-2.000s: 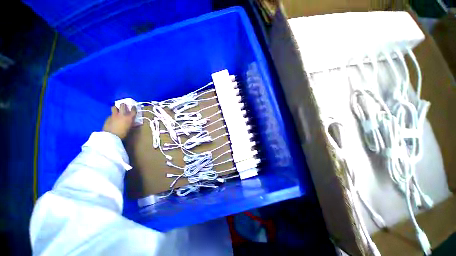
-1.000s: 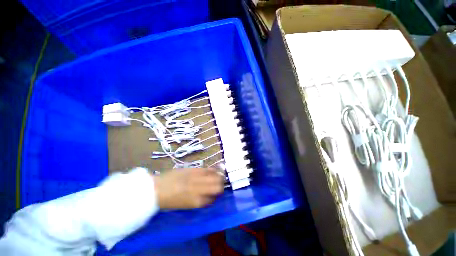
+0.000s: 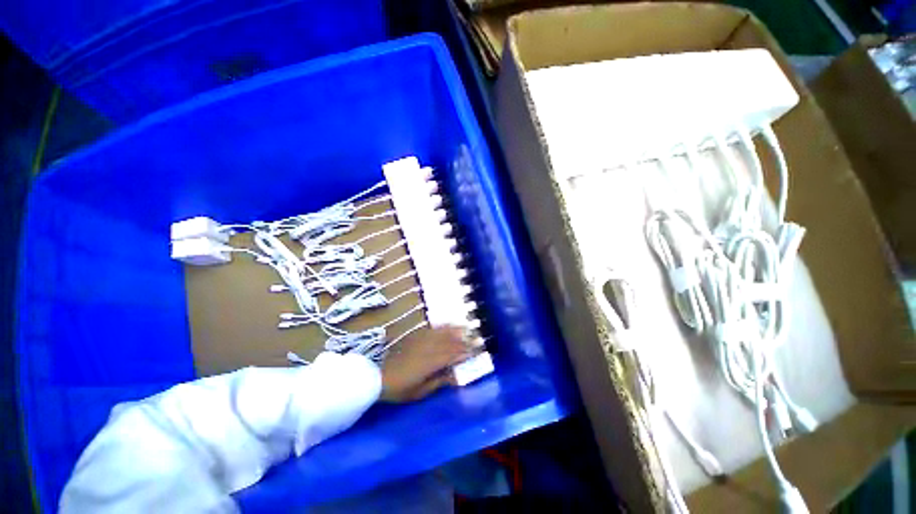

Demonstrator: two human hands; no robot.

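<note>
A row of white power adapters (image 3: pixel 427 246) stands along the right side inside the blue plastic tote (image 3: pixel 231 95), pins facing right. Thin white cables (image 3: pixel 347 271) run left from them in folded bundles. Two more adapters (image 3: pixel 199 241) sit one beside the other at the left side. My left hand (image 3: pixel 427 361) reaches in from the lower left, its fingers over the adapters at the near end of the row; the back of the hand hides whether they grip one. My right hand is out of the picture.
A brown cardboard divider (image 3: pixel 236 301) lies under the cables. An open cardboard carton (image 3: pixel 547 216) stands right of the tote, with adapters (image 3: pixel 663 105) and bundled white cords (image 3: pixel 748 291) inside. Another blue tote (image 3: pixel 201 35) is behind.
My left hand has moved from the left-side adapters, which it let go, to the near end of the right row. The whole view has shifted, so tote and carton appear further left.
</note>
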